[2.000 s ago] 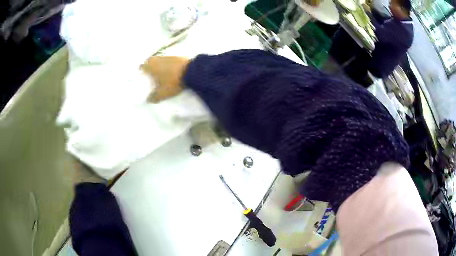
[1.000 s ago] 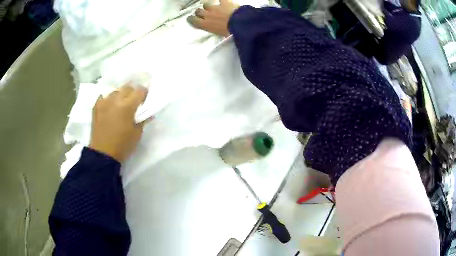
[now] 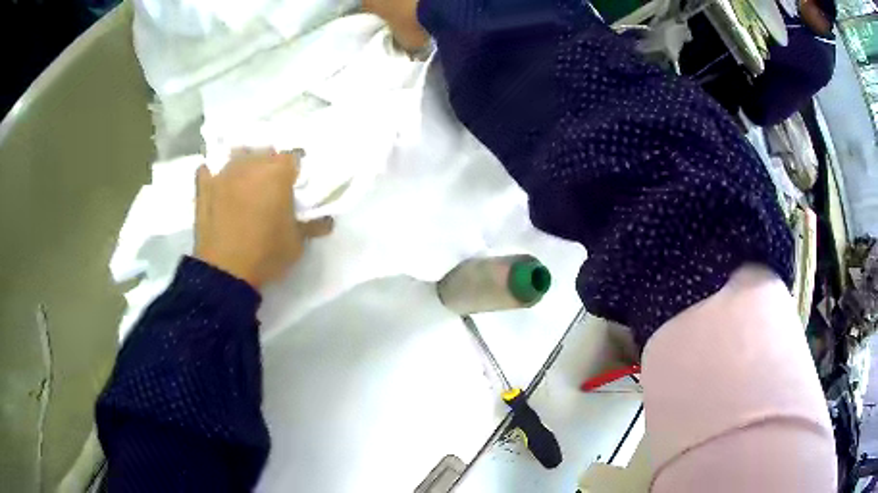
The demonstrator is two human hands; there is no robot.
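White cut fabric pieces (image 3: 385, 207) lie in a loose, wrinkled heap across the upper left of the white table. My left hand (image 3: 252, 214) rests on the cloth near its left part, thumb out to the right; whether it pinches a layer is hidden. My right hand (image 3: 397, 21) is at the top edge on the heap, partly cut off by the picture, and its fingers are not clear. A beige thread cone with a green end (image 3: 493, 283) lies on its side by the cloth's lower edge.
A black and yellow screwdriver (image 3: 531, 428) lies below the cone. A red object (image 3: 610, 376) is beside my right sleeve. The long beige trough (image 3: 58, 231) curves along the left. A person's dark sleeve (image 3: 794, 82) and stacked material are at the upper right.
My left hand has come into view onto the cloth. My right hand has moved up to the top edge. The cone, whose green end was hidden, now shows, lying near the screwdriver.
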